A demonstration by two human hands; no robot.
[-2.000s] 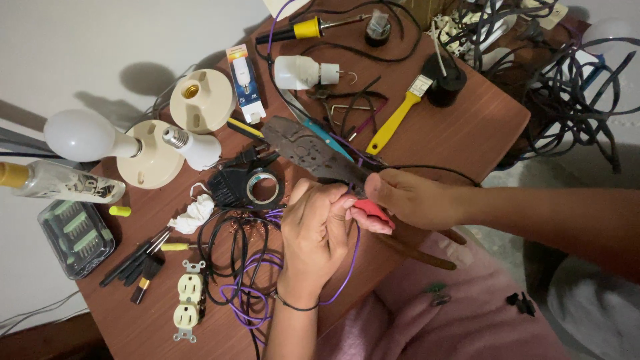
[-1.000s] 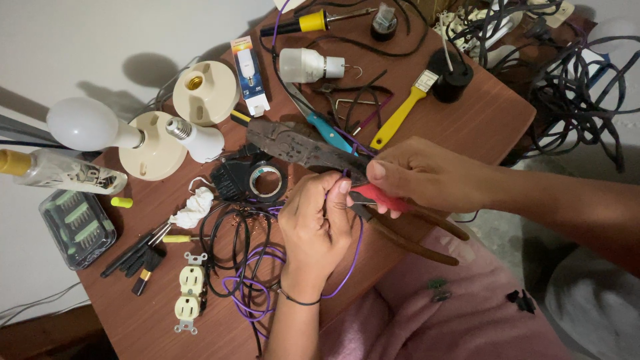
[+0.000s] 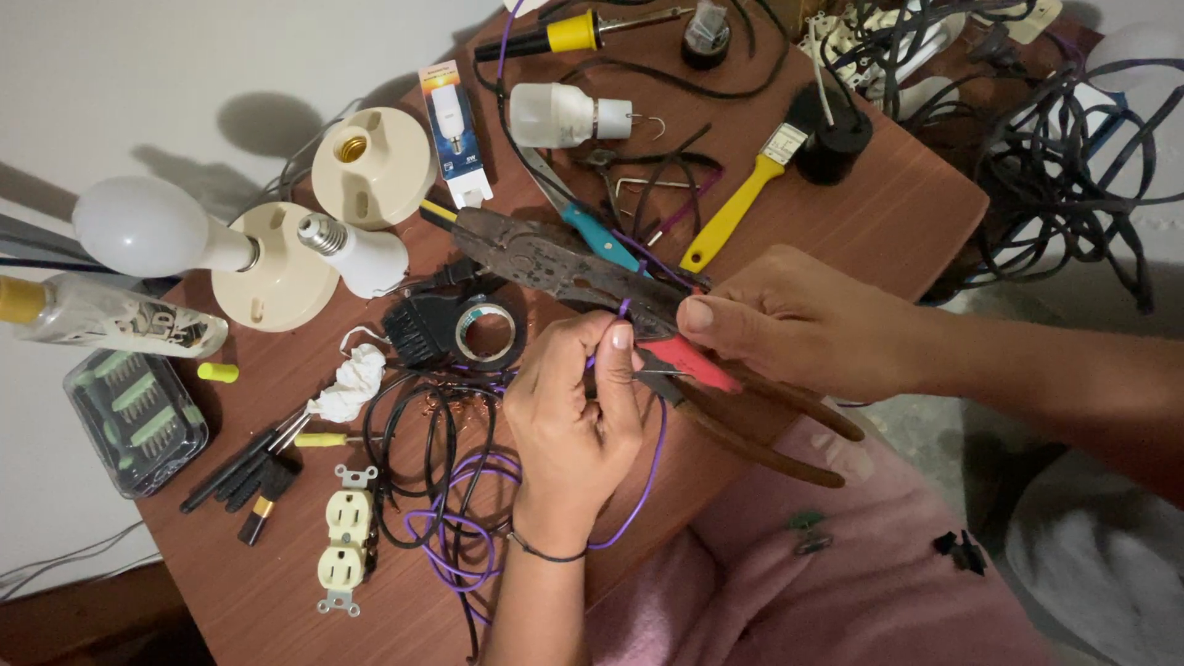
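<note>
My left hand (image 3: 573, 407) pinches a purple wire (image 3: 624, 308) between thumb and forefinger. My right hand (image 3: 795, 324) grips a red-handled tool (image 3: 689, 359), its thumb on top; the working end is partly hidden by my fingers. The purple wire rises from my left fingertips close to this tool. Under both hands lies a rusty wire stripping and crimping tool (image 3: 555, 259), its long handles toward the table's near edge. A teal-handled knife (image 3: 597, 236) lies partly beneath it. Loops of black and purple wire (image 3: 453, 518) rest below my left hand.
Lamp sockets (image 3: 375, 166), bulbs (image 3: 555, 116) and a glass bottle (image 3: 139, 319) stand at the left and back. A roll of tape (image 3: 486, 333), a duplex outlet (image 3: 345, 541), a yellow paintbrush (image 3: 735, 213) and a soldering iron (image 3: 573, 32) surround the work. Tangled black cords (image 3: 1036, 157) lie at right.
My right thumb and the red-handled tool have shifted a little relative to my left fingers. The purple wire shows more plainly above my left fingertips now.
</note>
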